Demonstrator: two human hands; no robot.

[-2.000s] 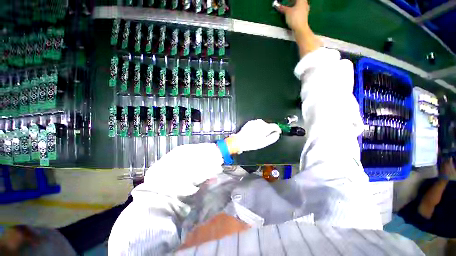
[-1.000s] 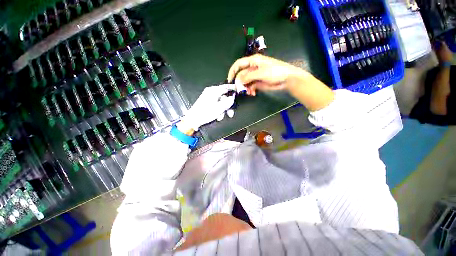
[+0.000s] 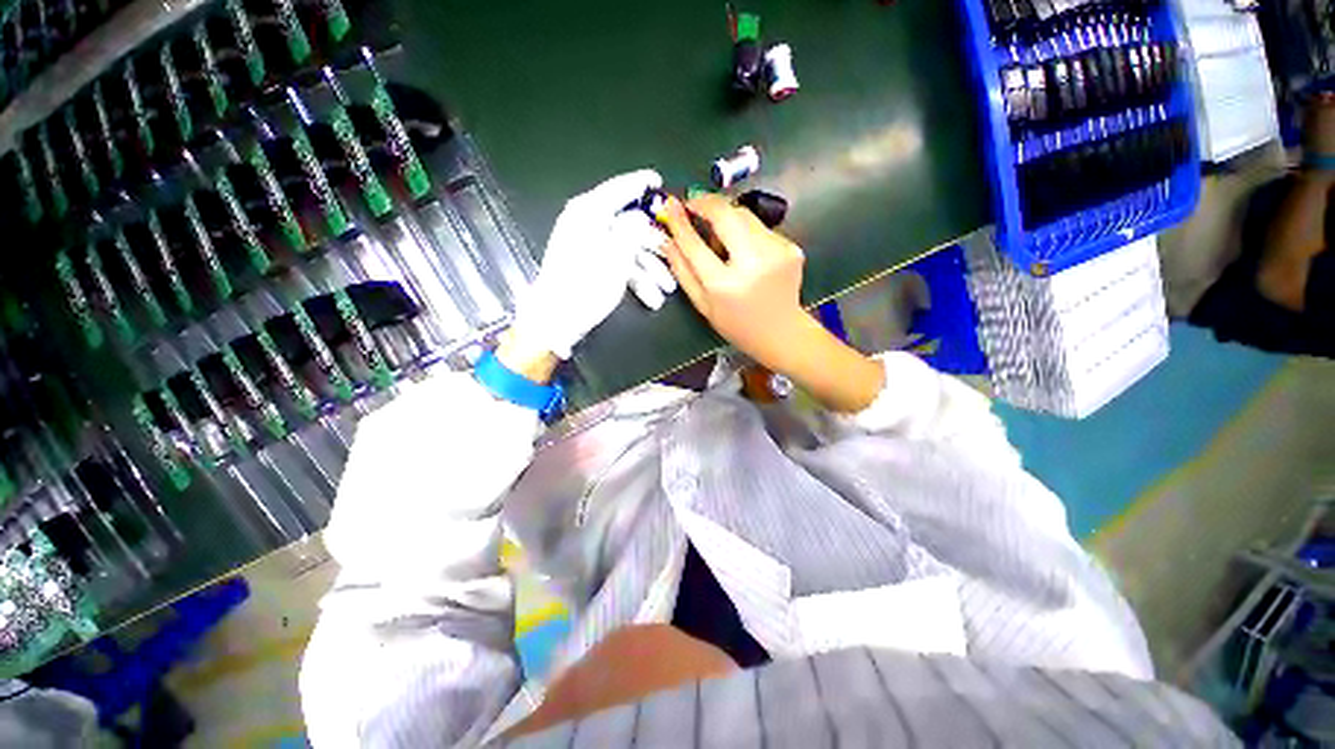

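My left hand (image 3: 593,264), in a white glove with a blue wrist band (image 3: 518,386), and my bare right hand (image 3: 739,278) meet over the dark green mat near the bench edge. Between their fingertips they hold a small black part (image 3: 644,201), mostly hidden by the fingers. A dark rounded part (image 3: 763,206) lies just beyond my right hand's knuckles. A small white part (image 3: 737,166) lies beside it. Farther off lie a black part with a green bit (image 3: 748,62) and another white part (image 3: 782,72).
Clear trays (image 3: 469,242) with rows of green circuit boards (image 3: 319,190) are at left. A blue bin (image 3: 1101,234) of black parts is at right, with a white stack (image 3: 1105,329) below it. A small brown bottle (image 3: 764,385) is at the bench edge. A person's arm shows far right.
The view has shifted, with the blue bin and trays appearing higher. My right hand has turned, its fingers now pointing up-left against the left fingertips. A loose white part now shows above the hands.
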